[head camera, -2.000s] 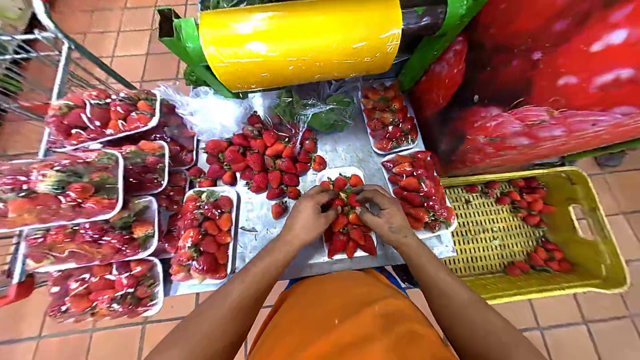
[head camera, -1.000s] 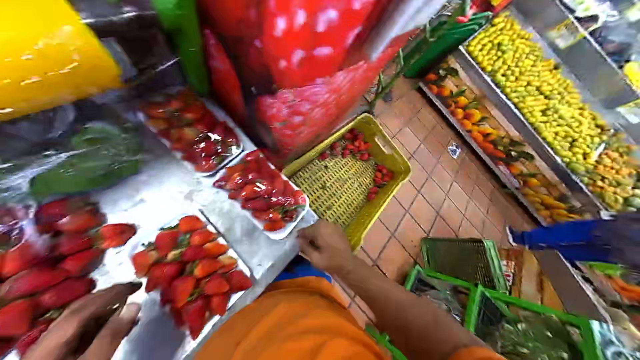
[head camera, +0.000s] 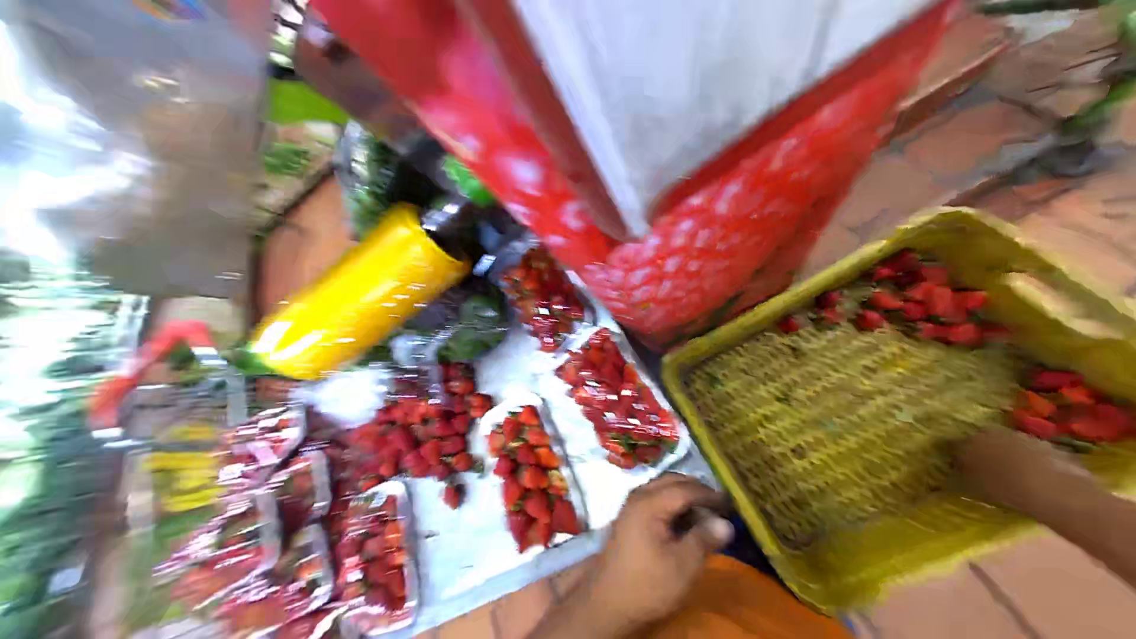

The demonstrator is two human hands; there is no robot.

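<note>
My left hand point(head camera: 661, 550) is at the table's front edge, its fingers curled; whether it holds anything does not show. To its left, an unwrapped white tray of strawberries point(head camera: 535, 479) lies on the metal table, with a loose pile of strawberries point(head camera: 422, 435) beyond it. My right hand point(head camera: 990, 466) reaches down inside the yellow plastic crate point(head camera: 843, 426), blurred, beside the strawberries point(head camera: 1078, 408) at the crate's right. Its fingers cannot be made out. A wrapped tray of strawberries point(head camera: 621, 399) lies near the table's right edge.
Stacked wrapped strawberry trays point(head camera: 266, 524) stand at the left. A yellow roll point(head camera: 359, 297) is mounted behind the table. A panel printed with strawberries point(head camera: 710, 257) rises between the table's back and the crate. Another strawberry tray point(head camera: 541, 297) lies against it.
The view has swung strongly. My hands were both on the open tray two seconds ago; my right hand has since moved off to the right and is now in the crate.
</note>
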